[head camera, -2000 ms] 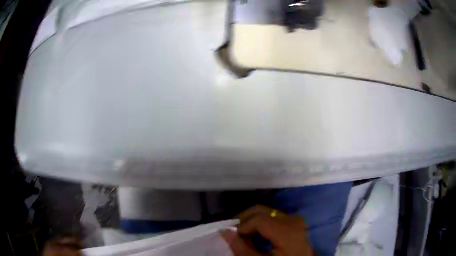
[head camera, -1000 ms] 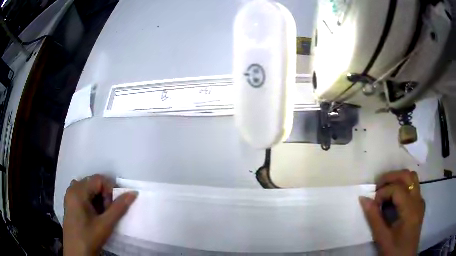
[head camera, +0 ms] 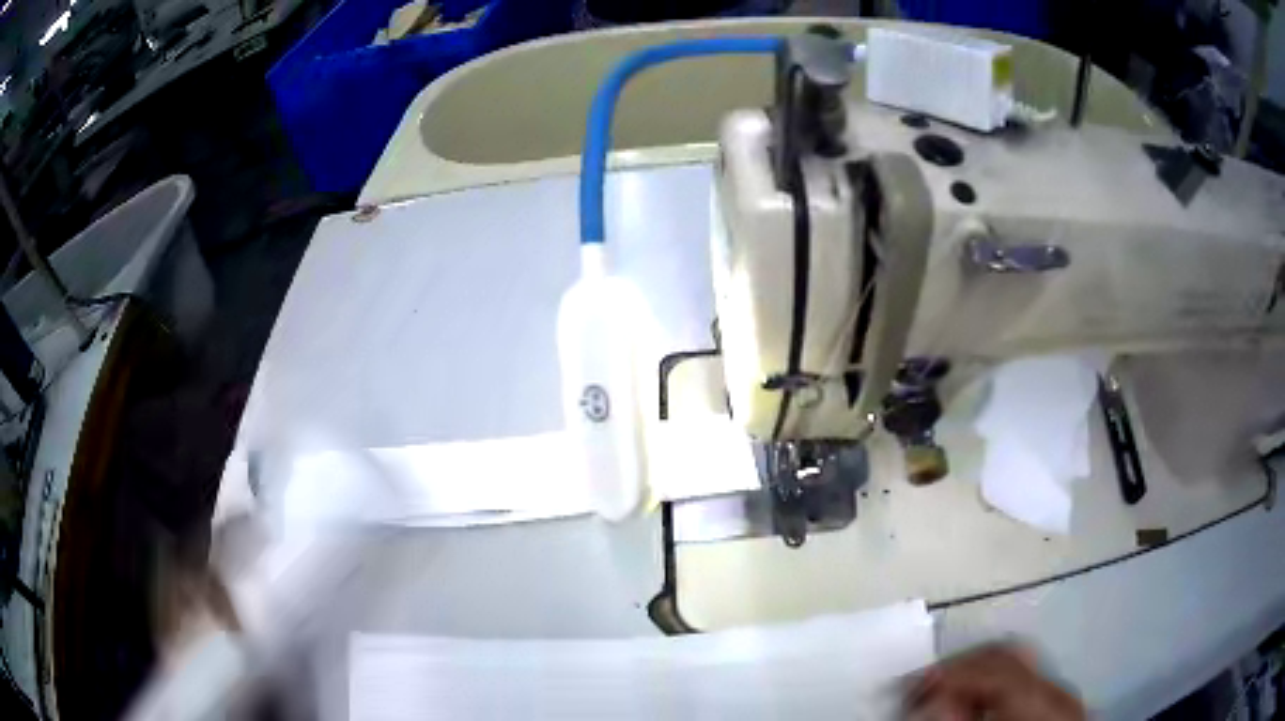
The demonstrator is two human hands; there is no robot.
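Observation:
A white fabric strip (head camera: 634, 679) spans the bottom of the view, cut off by the edge. My right hand (head camera: 998, 685), blurred and partly cut off, grips its right end. My left hand (head camera: 205, 606) is strongly blurred at the lower left, beside a blurred white piece (head camera: 327, 493); its grip cannot be told. A long white strip (head camera: 465, 479) lies across the table, passes behind the lamp and reaches the presser foot (head camera: 801, 493); no markings can be made out on it.
The white lamp (head camera: 603, 409) hangs on a blue neck before the cream sewing machine head (head camera: 832, 282). White scraps (head camera: 1036, 437) and a slim black tool (head camera: 1122, 440) lie on the bed at right. A white box (head camera: 937, 80) sits on the machine. A blue bin (head camera: 331, 92) stands behind.
The view has tilted up, showing more of the machine. My left hand has left the front strip's left end and is moving. The rear strip's dark lines no longer show.

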